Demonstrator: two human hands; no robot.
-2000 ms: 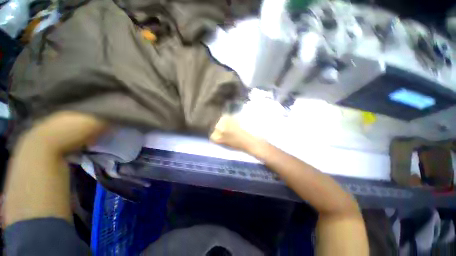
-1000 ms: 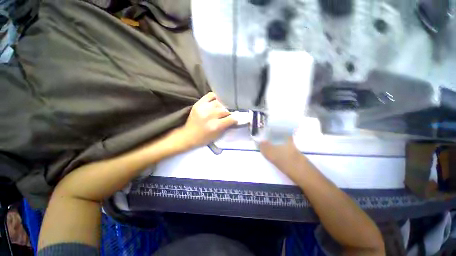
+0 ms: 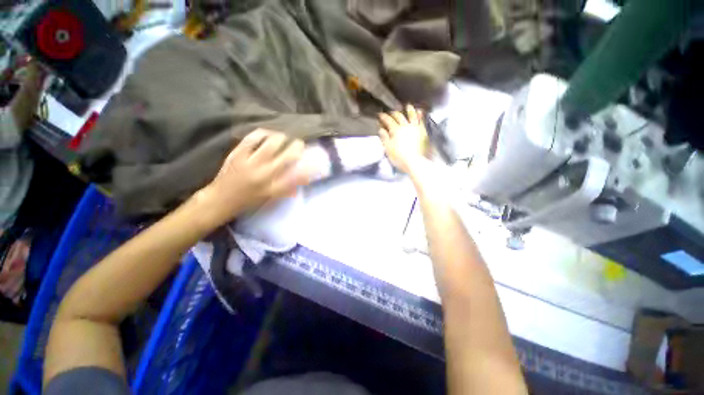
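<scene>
The brown shell fabric (image 3: 231, 85) lies in a large creased heap left of the machine head, with a small orange-brown tab (image 3: 353, 83) on it. A pale lining with dark strips (image 3: 359, 152) shows along its near edge, between my hands. My left hand (image 3: 258, 170) is on the fabric edge with curled fingers, slightly blurred; its grip is partly hidden. My right hand (image 3: 404, 139) lies on the fabric edge left of the machine head, fingers spread. The white sewing machine (image 3: 525, 139) is right of my right hand.
The white table (image 3: 363, 224) has a dark ruled front edge (image 3: 347, 285). A small cardboard box (image 3: 648, 343) is at its right end. Blue crates (image 3: 77, 254) are below left. A red disc on a dark item (image 3: 60, 35) is upper left, near another person's arm (image 3: 27, 96). A green cone (image 3: 625, 54) is upper right.
The view has swung left and back from the machine. My hands have moved from beside the needle to the fabric left of it. The pale lining with dark strips now shows between them.
</scene>
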